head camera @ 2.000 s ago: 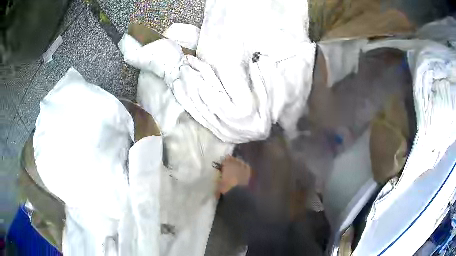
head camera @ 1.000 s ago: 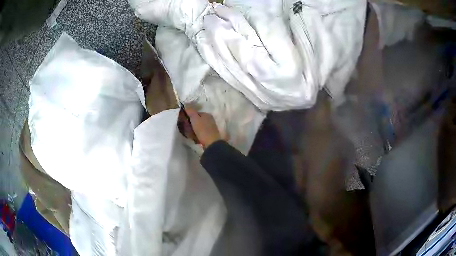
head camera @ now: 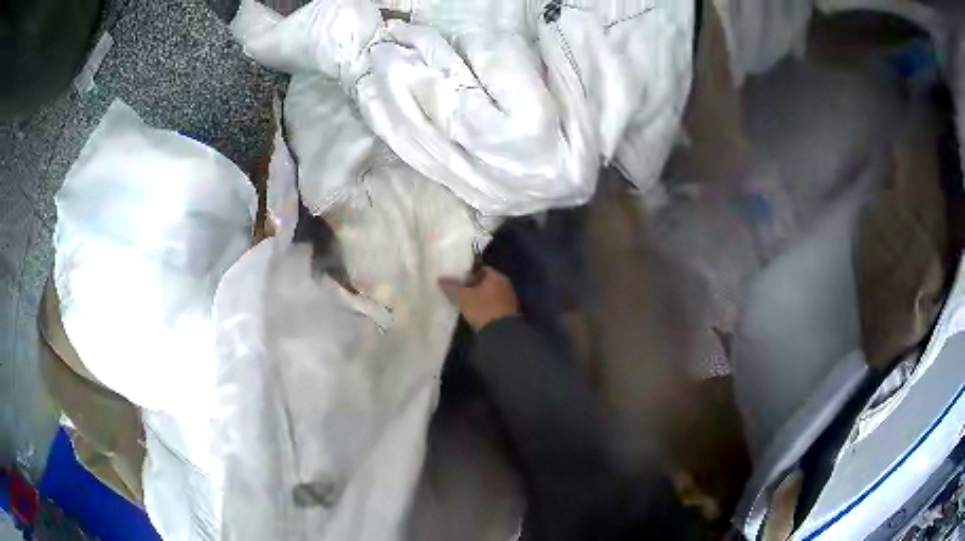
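Observation:
White-backed garment pieces (head camera: 360, 370) with tan shell edges lie across the lower left and middle. A bunched white piece (head camera: 476, 116) lies above them. My right hand (head camera: 489, 298), in a dark sleeve, is at the right edge of the middle piece, thumb side towards the cloth. A small dark pointed tool, seemingly thread snips (head camera: 479, 260), shows at its fingers, mostly hidden. A short pale strip (head camera: 365, 306) stands out at an opening in the piece. My left hand is not in view.
Speckled floor (head camera: 201, 95) shows at the upper left. A blue crate (head camera: 90, 497) is at the lower left. Tan and white cloth (head camera: 899, 243) lies at the right, partly blurred. A white table edge with a blue stripe (head camera: 889, 486) curves at the lower right.
My right hand has moved from the tan-edged opening at the left to the right edge of the middle piece. The front white flap has shifted left and now covers much of the tan edge.

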